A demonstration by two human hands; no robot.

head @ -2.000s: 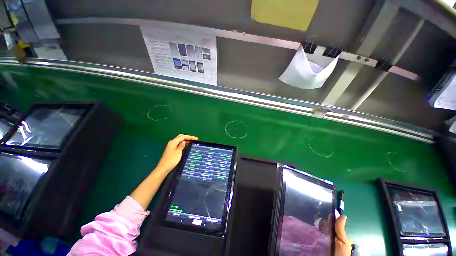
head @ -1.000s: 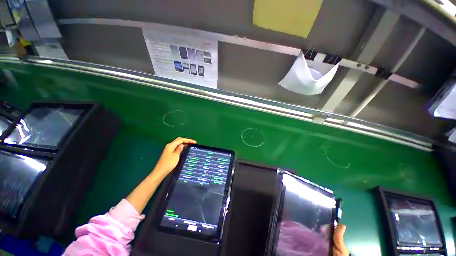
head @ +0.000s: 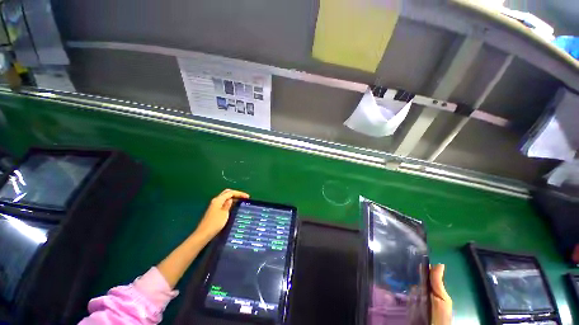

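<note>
A tablet (head: pixel 254 263) with rows of green and white text on its dark screen lies on the left part of a black tray (head: pixel 325 273). My left hand (head: pixel 222 209) rests at its top left corner, fingers over the edge. A second tablet (head: pixel 399 266) with a dark, reflecting screen is at the tray's right, tilted. My right hand (head: pixel 439 297) is at its right edge, fingers partly hidden behind it. The dull dark middle of the tray lies between the two tablets.
A black tray with two tablets (head: pixel 51 181) is at the far left. Another tray (head: pixel 514 285) is at the right. Behind the green mat (head: pixel 279 168) stands a grey rack with an instruction sheet (head: pixel 228 95), a yellow sheet (head: pixel 355 32) and a clipped white paper (head: pixel 379 115).
The right tablet has been tilted up at its side, and more of my right hand shows. My left hand stays at the left tablet's corner. The camera view has shifted slightly.
</note>
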